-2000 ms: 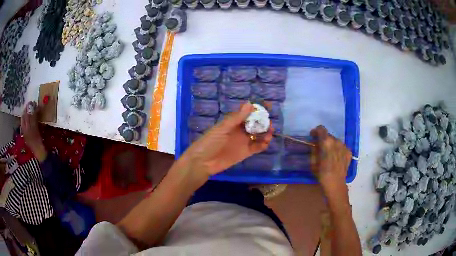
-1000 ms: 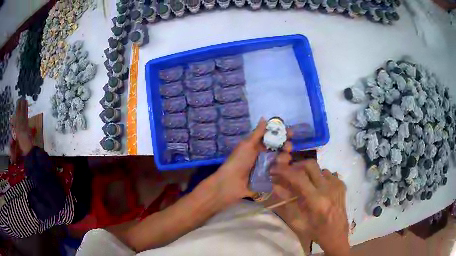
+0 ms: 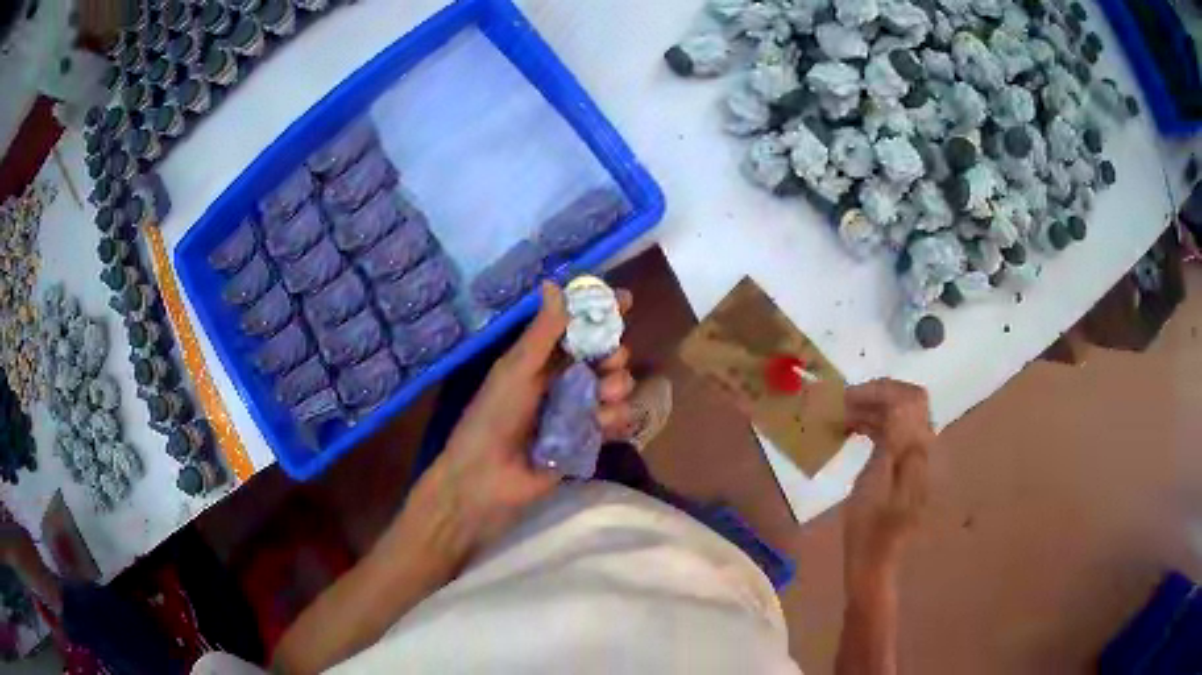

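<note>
My left hand (image 3: 508, 409) holds a pale ruffled part (image 3: 593, 319) and, just below it, a purple-grey figurine body (image 3: 570, 425); whether the two touch is unclear. My right hand (image 3: 892, 429) is at the right edge of the brown glue board (image 3: 736, 346), its fingers pinched on a thin stick. The pale end of the stick lies at the red paste (image 3: 787, 375); most of the stick is hidden by the fingers or blurred. The blue tray (image 3: 303, 446) at the left holds rows of purple-grey bodies (image 3: 345, 313) on a white liner (image 3: 455, 125).
A large pile of pale ruffled parts (image 3: 896, 158) lies at the upper right. Rows of assembled figurines (image 3: 198, 46) stand at the upper left, beside an orange strip (image 3: 198, 356). Another person's sleeve (image 3: 119, 626) shows at the lower left. The board overhangs the table edge.
The view has swung right, bringing the glue board in. My right hand has moved away from my left hand to the red paste. My left hand still holds both parts.
</note>
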